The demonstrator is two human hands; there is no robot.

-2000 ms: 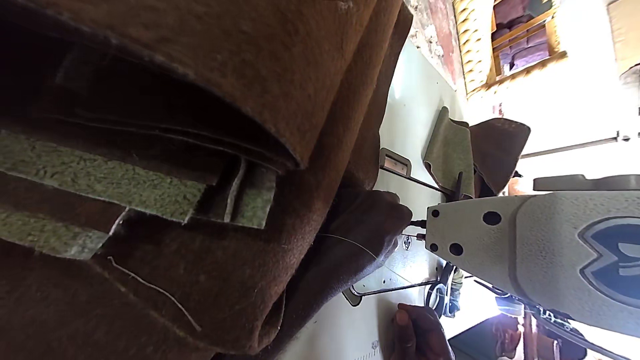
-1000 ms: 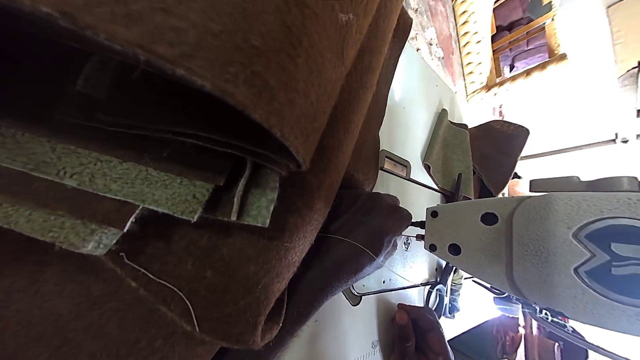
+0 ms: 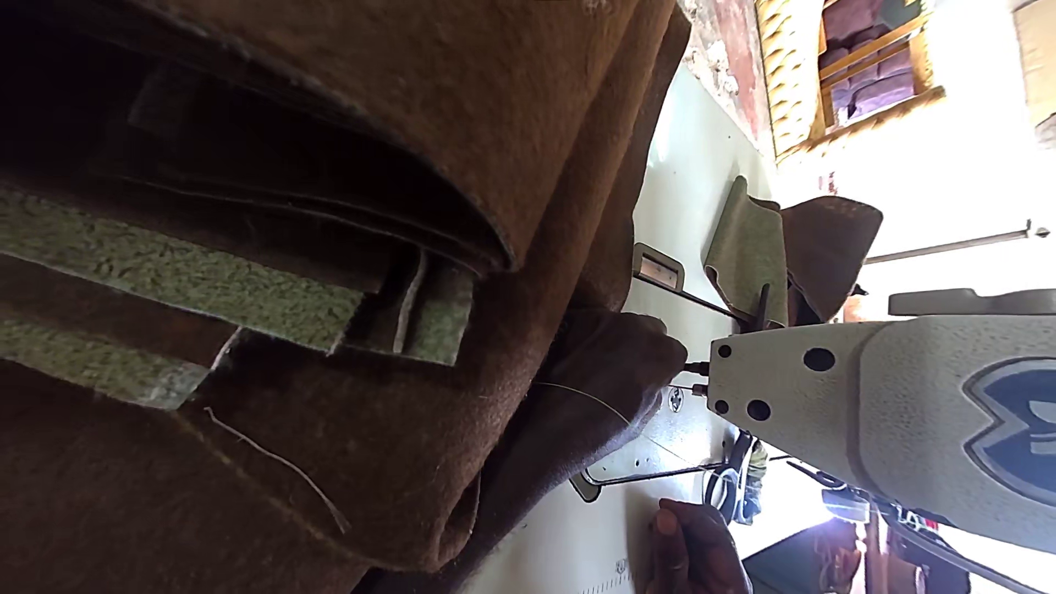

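Note:
The view is turned on its side. My left hand (image 3: 631, 363) is bent beside the needle area of a sewing machine (image 3: 792, 396), its fingertips hidden; whether it grips anything cannot be told. A thin thread (image 3: 586, 396) runs across it. Brown cloth (image 3: 511, 330) with green strips (image 3: 206, 272) fills the left of the view and partly covers that arm. My right hand (image 3: 701, 549) rests by the machine bed (image 3: 569, 536) at the bottom, thumb near its bent fingers, with no held thing visible.
A green and brown cloth piece (image 3: 755, 247) lies beyond the needle area. Scissors (image 3: 726, 487) with dark handles lie beneath the machine head in the view. A slide plate latch (image 3: 658, 268) sits on the bed. A wooden-framed piece with purple cushions (image 3: 879, 82) stands at the upper right.
The brown cloth with its green strips has shifted slightly to the right. Both hands have stayed in nearly the same places.

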